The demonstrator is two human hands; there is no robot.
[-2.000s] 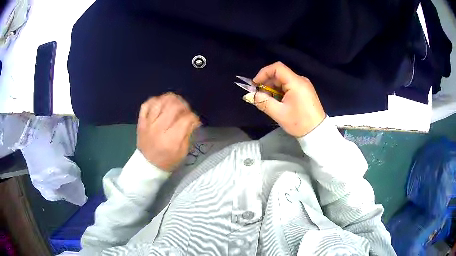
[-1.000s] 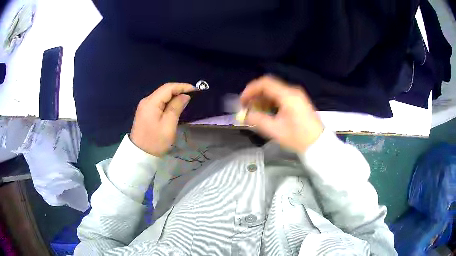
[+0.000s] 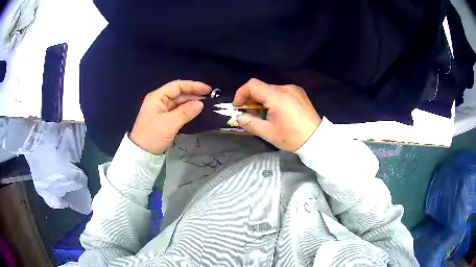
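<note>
A large dark navy garment [image 3: 250,41] covers most of the white table. My left hand [image 3: 169,114] pinches the garment's near edge between thumb and fingers, beside a round silvery snap fastener [image 3: 215,93]. My right hand [image 3: 279,112] holds small thread snips [image 3: 229,109] with a yellowish handle. Their blades are parted and point left, close to the edge at my left fingertips. A pale yellow finger wrap [image 3: 232,121] shows at my right thumb. I cannot tell whether a thread lies between the blades.
A dark flat phone-like rectangle [image 3: 54,82] lies on the table's left part. Crumpled pale cloth [image 3: 20,23] is at the far left. White plastic [image 3: 57,167] hangs below the table's left edge. Blue bags [image 3: 451,193] are at lower right over the green floor. Dark thread bits lie on my clothing.
My left hand has taken hold of the garment edge near the snap fastener, which has shifted nearer to me. My right hand has brought the snips left and down to that edge.
</note>
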